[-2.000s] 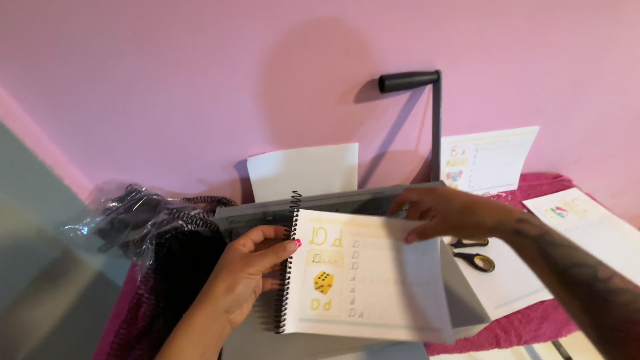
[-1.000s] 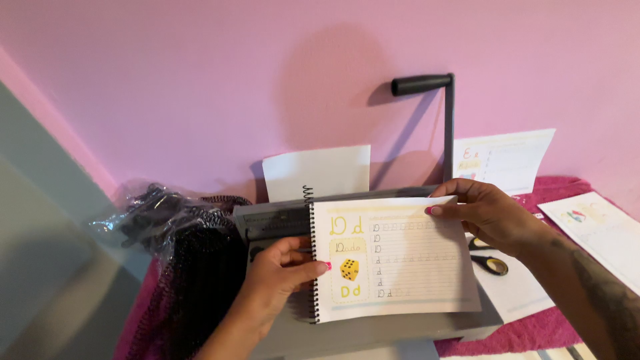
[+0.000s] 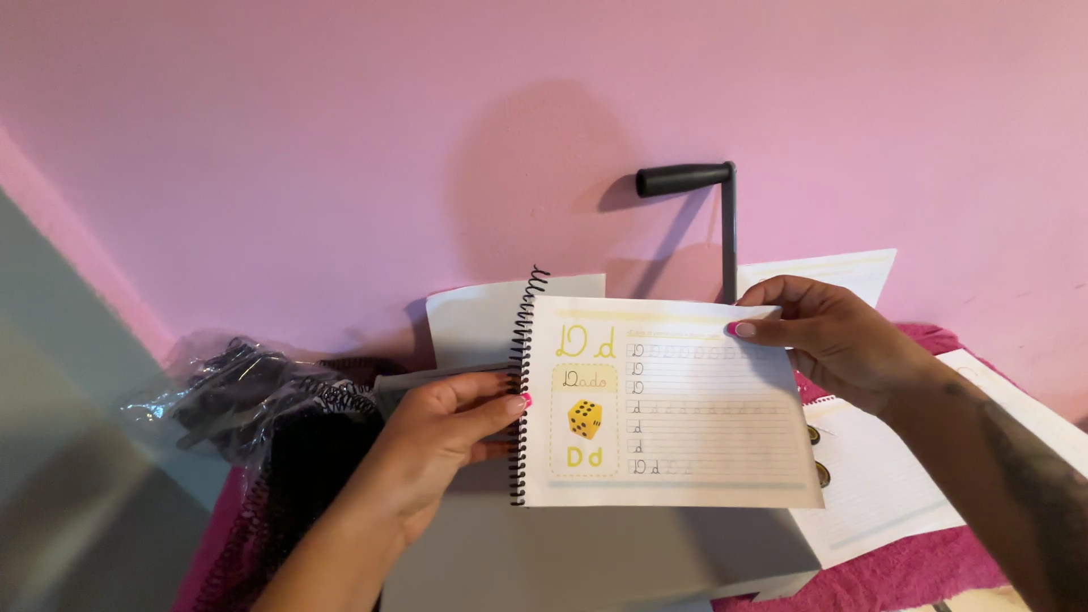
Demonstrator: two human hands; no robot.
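Note:
A spiral-bound handwriting workbook (image 3: 705, 408) faces me, its page showing the letter D and a yellow die. Black spiral binding coil (image 3: 520, 425) runs down its left edge, and the coil's loose top end sticks up above the paper. My left hand (image 3: 442, 433) grips the bound edge, thumb in front. My right hand (image 3: 820, 340) pinches the upper right corner, with the thumb on the page and fingers behind. Behind and below the workbook stands a grey binding machine (image 3: 646, 552), partly hidden, with its black-handled crank (image 3: 685, 179) rising at the back.
Clear plastic bags with black binding coils (image 3: 246, 391) lie at the left. A white sheet (image 3: 467, 327) stands behind the machine near the pink wall. At the right, printed sheets (image 3: 892, 484) and partly hidden scissors (image 3: 821, 474) rest over a magenta towel (image 3: 926, 565).
My right hand has moved from over the page's top edge to its upper right corner. The workbook has been raised and turned more squarely toward me. My left hand stays on the bound edge.

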